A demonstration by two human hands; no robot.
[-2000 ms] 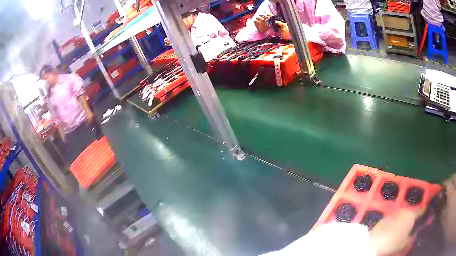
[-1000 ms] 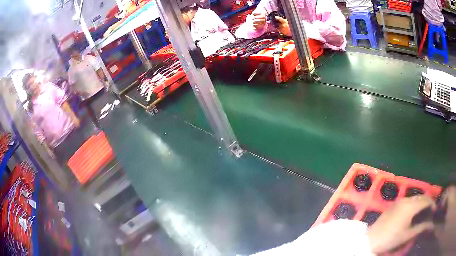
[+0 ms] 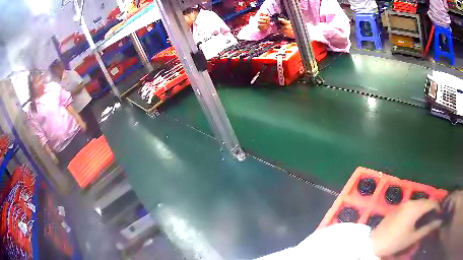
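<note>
An orange-red watch tray [image 3: 379, 207] lies at the lower right. Round black watch heads [image 3: 394, 194] sit in its pockets. My left hand [image 3: 406, 228], in a white sleeve, is over the tray's right part with curled fingers on a small dark thing [image 3: 429, 219], perhaps a watch head. My right hand [image 3: 455, 226] is blurred and cut off by the right edge, close against the left fingers. What its fingers do cannot be told.
A metal post [image 3: 205, 91] stands on the green bench [image 3: 304, 122]. Filled red trays [image 3: 292, 63] stand at the back. A calculator [image 3: 448, 93] lies at the right. Two people [image 3: 56, 114] stand at the left; others in smocks [image 3: 325, 23] are across the bench. Blue stools [image 3: 369, 31] stand beyond.
Since two seconds ago, my left hand has moved up and right to the dark thing beside my right hand, and now partly covers the upper right watch head. The people at the left have shifted.
</note>
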